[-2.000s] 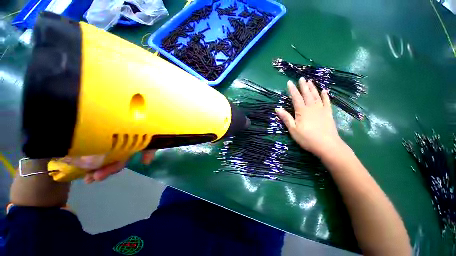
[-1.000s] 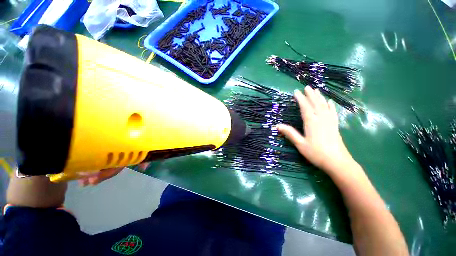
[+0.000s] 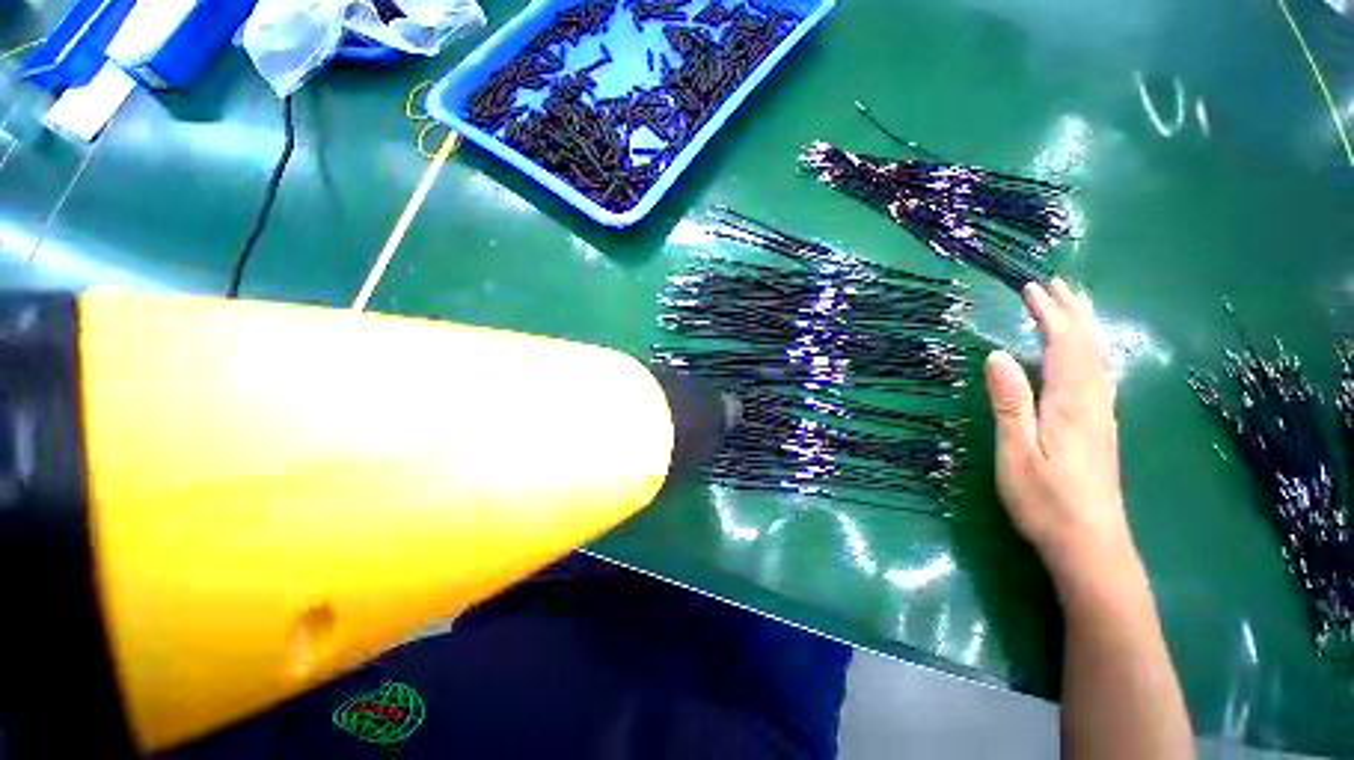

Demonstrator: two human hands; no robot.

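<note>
A large yellow heat gun (image 3: 371,475) fills the lower left, its black nozzle tip over the left ends of a row of black wires (image 3: 817,356) fanned side by side on the green mat. Silvery and purplish glints run across the row's middle. My left hand, which belongs on the gun's grip, is hidden behind the gun's body. My right hand (image 3: 1062,423) is empty, fingers apart, just right of the row's right ends. A smaller black wire bundle (image 3: 950,201) lies beyond the row, its near end close to my right fingertips.
A blue parts tray (image 3: 624,220) with short black sleeves stands beyond the wires. A crumpled clear bag (image 3: 297,45) and another blue tray (image 3: 171,37) are at the upper left. A black cord (image 3: 267,201) runs behind the gun. A larger wire pile (image 3: 1299,490) lies far right.
My right hand has moved right, off the wire row, uncovering its right ends. The heat gun has come lower and looks larger. My left hand has gone out of sight.
</note>
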